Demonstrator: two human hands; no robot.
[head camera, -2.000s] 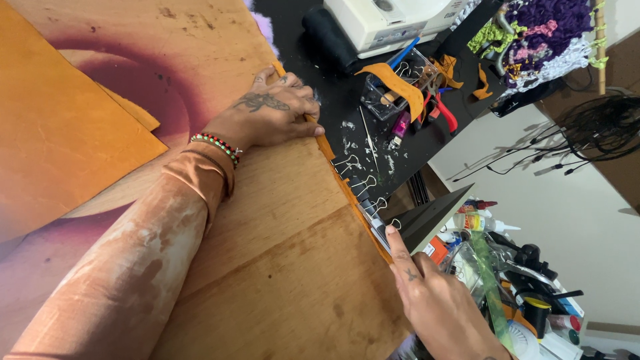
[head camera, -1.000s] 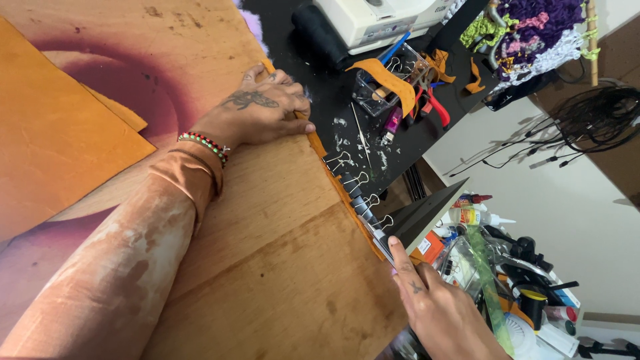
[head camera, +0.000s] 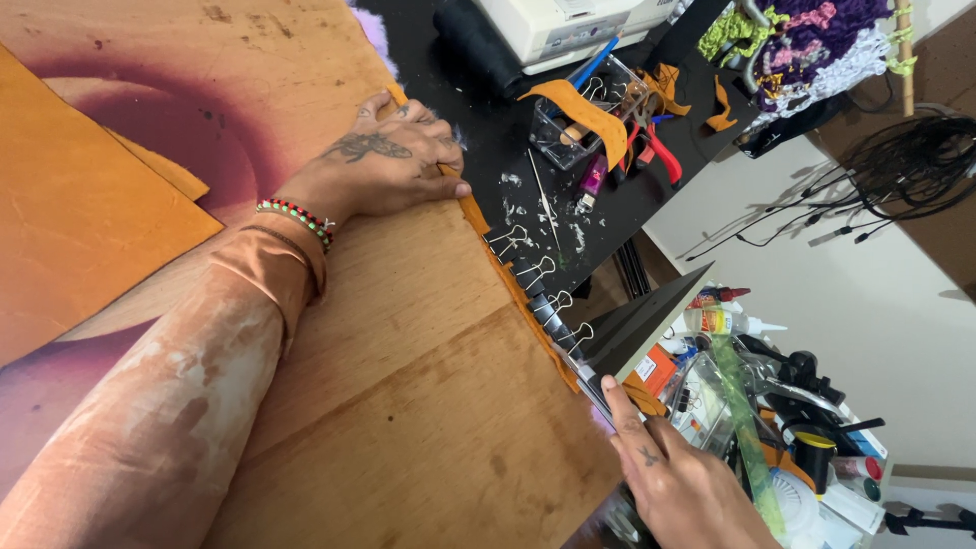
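Note:
Along the edge of the wooden board (head camera: 427, 320) runs a narrow orange leather strip (head camera: 474, 213). My left hand (head camera: 404, 152) grips its upper part, with fingers curled over the board's edge and the thumb on the strip. Several black binder clips (head camera: 537, 278) with wire handles sit in a row along the strip, below that hand. At the lower end of the row, my right hand (head camera: 671, 465) holds a flat, narrow metallic tool (head camera: 596, 390), index finger extended along it. Its exact kind cannot be told, since the hand hides part of it.
Larger orange leather pieces (head camera: 91, 206) lie on the board at left. The black table (head camera: 488, 114) holds a sewing machine (head camera: 572, 27), a clear box (head camera: 560, 145), red-handled pliers (head camera: 663, 156) and a lighter (head camera: 592, 181). Beyond my right hand, an upright dark panel (head camera: 640, 320) stands near cluttered supplies (head camera: 732, 412).

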